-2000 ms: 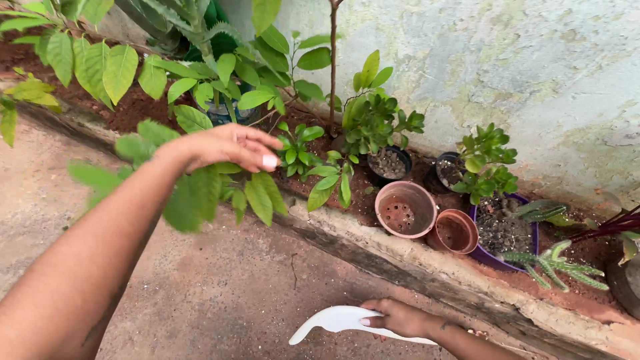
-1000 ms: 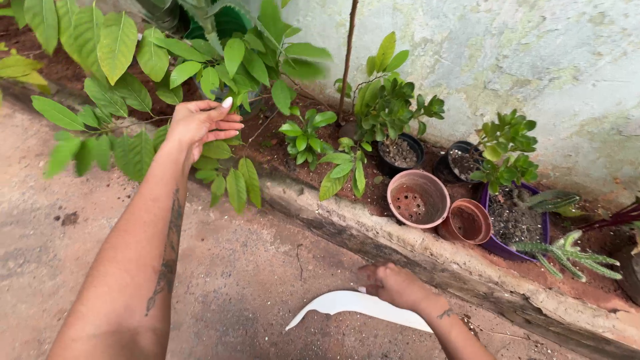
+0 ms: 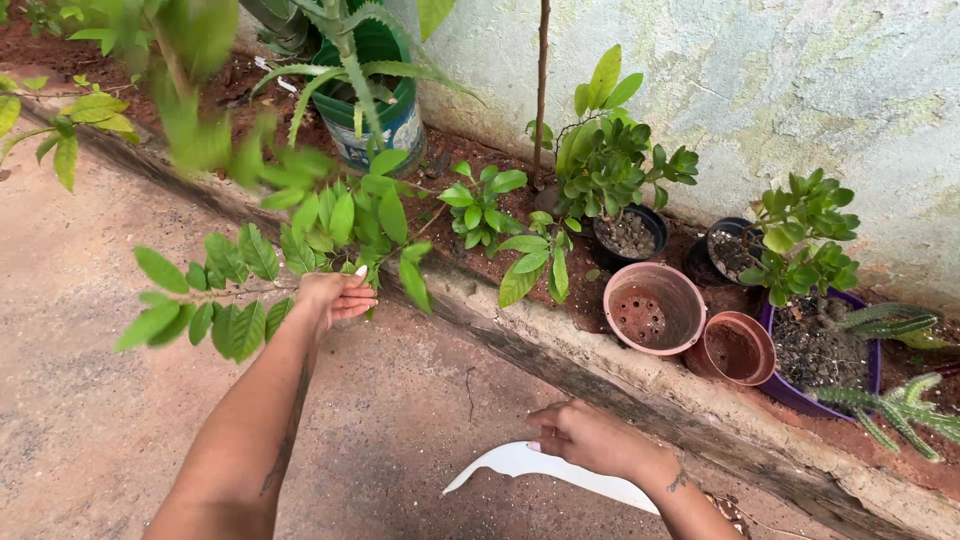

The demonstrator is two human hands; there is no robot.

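My left hand (image 3: 339, 297) is closed around a thin leafy branch (image 3: 244, 291), whose green leaves spread on both sides of the fingers. Over the concrete at the lower right, my right hand (image 3: 581, 435) has its thumb and fingers on a white curved, flat object (image 3: 551, 472), pointed at its left end; its material cannot be told, and my hand and forearm hide part of it.
A low kerb (image 3: 517, 337) borders a red-soil bed beside a weathered wall (image 3: 750, 97). The bed holds a green bucket (image 3: 401, 97) with an aloe, two reddish plastic pots (image 3: 654, 307), black pots (image 3: 645, 217) with succulents and a purple planter (image 3: 874, 367).
My left hand has come lower and nearer along the leafy branch, and the leaves around it have shifted. My right hand stays at the white object.
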